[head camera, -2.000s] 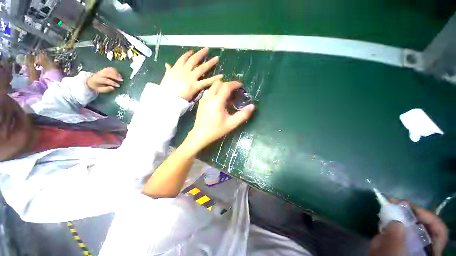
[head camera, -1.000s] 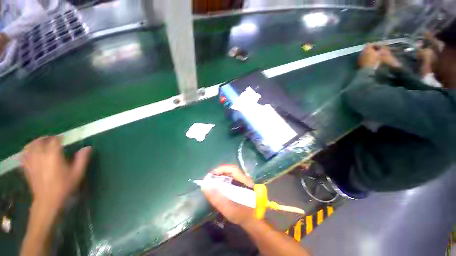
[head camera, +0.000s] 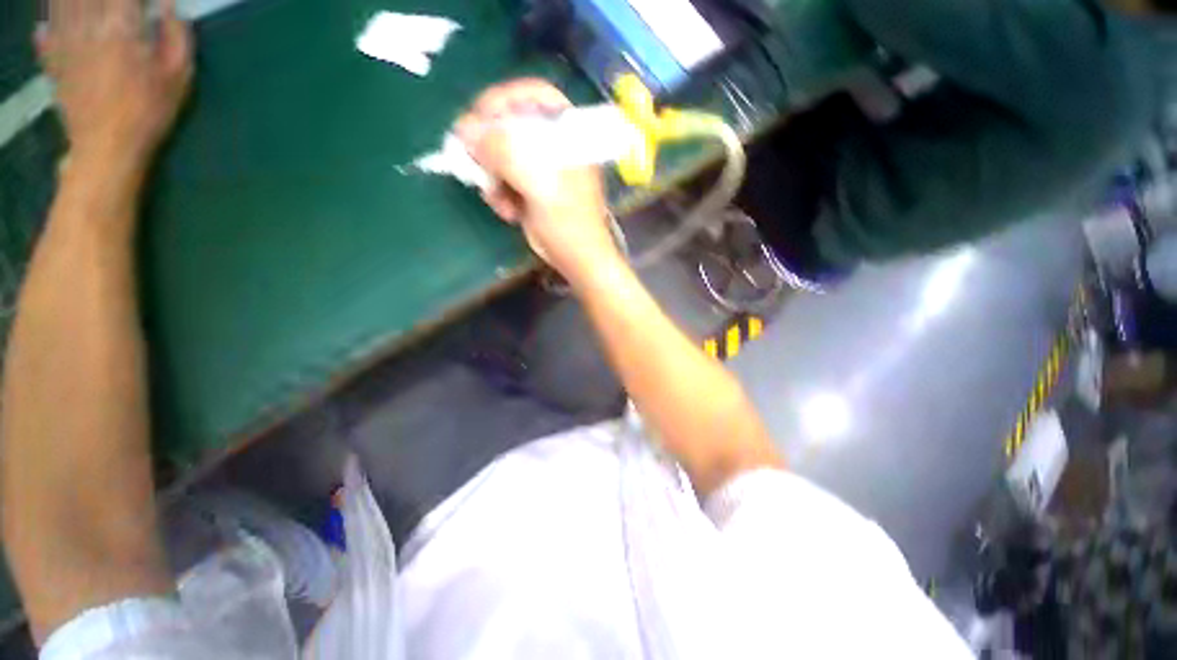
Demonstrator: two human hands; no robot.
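Observation:
My right hand (head camera: 536,155) is shut around the glue syringe (head camera: 600,134), a fat white tube held over the green bench near its front edge. Its pale needle tip points left, and the yellow adapter (head camera: 634,129) at its rear joins a pale hose (head camera: 723,148) that loops down past the bench edge. My left hand (head camera: 114,71) is at the upper left over the bench, palm down, blurred and partly cut off by the top edge. Whether anything is under its fingers cannot be told.
A white scrap (head camera: 408,40) lies on the green bench (head camera: 297,258). The blue-fronted dispenser (head camera: 652,39) stands at the top, cut off by the edge. A person's dark green sleeve (head camera: 981,142) is at the upper right. Grey floor with striped tape (head camera: 734,338) lies beyond the bench edge.
The view has swung right, then down, showing my lap and the floor. The neighbour's hands on the left have left view. My right hand still holds the syringe.

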